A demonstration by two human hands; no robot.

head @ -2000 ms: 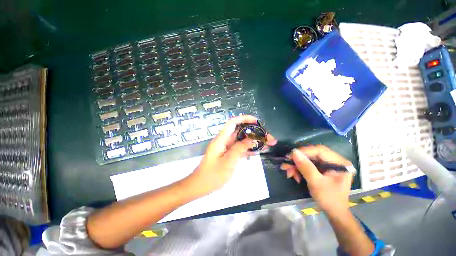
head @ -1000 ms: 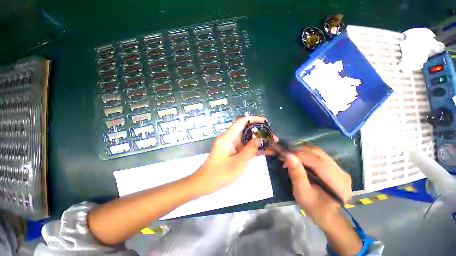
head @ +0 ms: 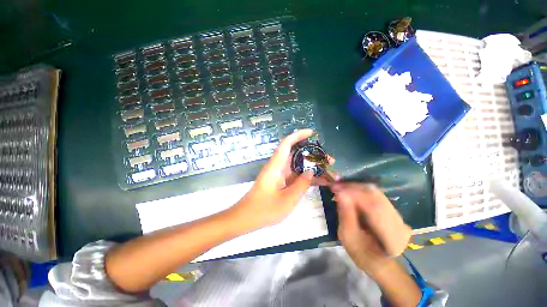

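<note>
A round black and gold housing [head: 310,160] is held between the fingertips of my left hand [head: 274,183], above the top right part of the white paper. My right hand [head: 369,223] is just right of and below it, blurred, with its fingers closed around thin dark tweezers [head: 328,177]. The tweezers point at the housing's lower right edge; whether the tip touches it is too blurred to tell. Most of the tweezers is hidden by my right hand.
A clear blister tray [head: 207,96] with small flat parts lies ahead. White paper [head: 180,219] lies under my left arm. A blue bin [head: 441,114] holds white pieces, with two loose housings [head: 375,45] behind it. Stacked trays [head: 27,162] are far left; a blue control box [head: 528,129] and white syringe [head: 517,202] are right.
My right hand has moved from the right to lower and closer beside my left hand, its grip turned steeper. My left hand still holds the housing, now slightly further right in view.
</note>
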